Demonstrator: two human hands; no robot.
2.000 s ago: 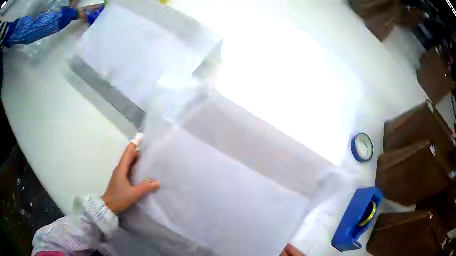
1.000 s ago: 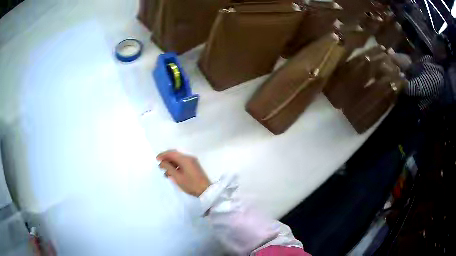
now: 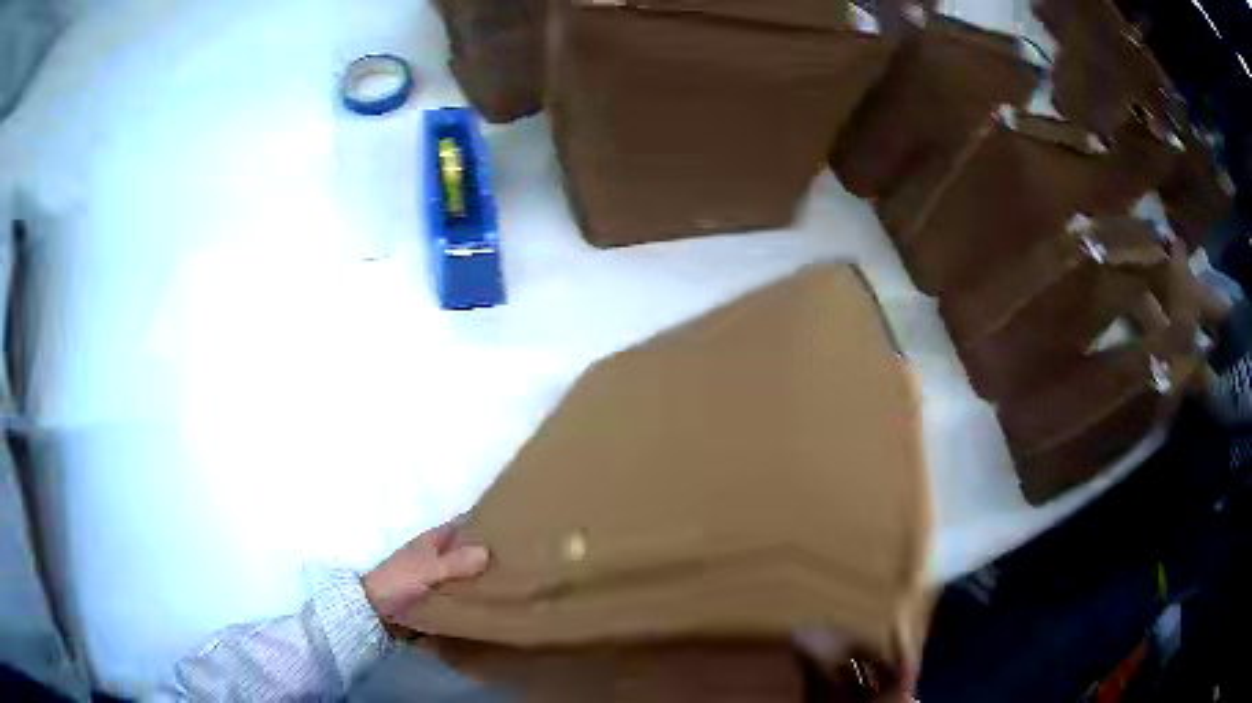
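A brown handbag (image 3: 728,440) is held up over the table's near side, tilted and slightly blurred, with a small round metal stud on its panel. My left hand (image 3: 429,566) grips its left corner, thumb on top. My right hand cannot be made out; a small pale blurred patch at the bag's lower right edge may be fingers or hardware. White tissue paper (image 3: 206,357) lies flat at the left, very bright, its edges hard to see.
A blue tape dispenser (image 3: 467,240) with a yellow-cored roll stands upper left of the bag. A loose blue-rimmed tape roll (image 3: 376,85) lies beyond it. Brown waiting bags (image 3: 700,131) stand at the back and along the right. A person's striped sleeve shows at the far right edge.
The view has turned right from the wrapped packet to the waiting bags. My right hand, empty over the table a second ago, has left sight. A brown bag is now raised in my left hand.
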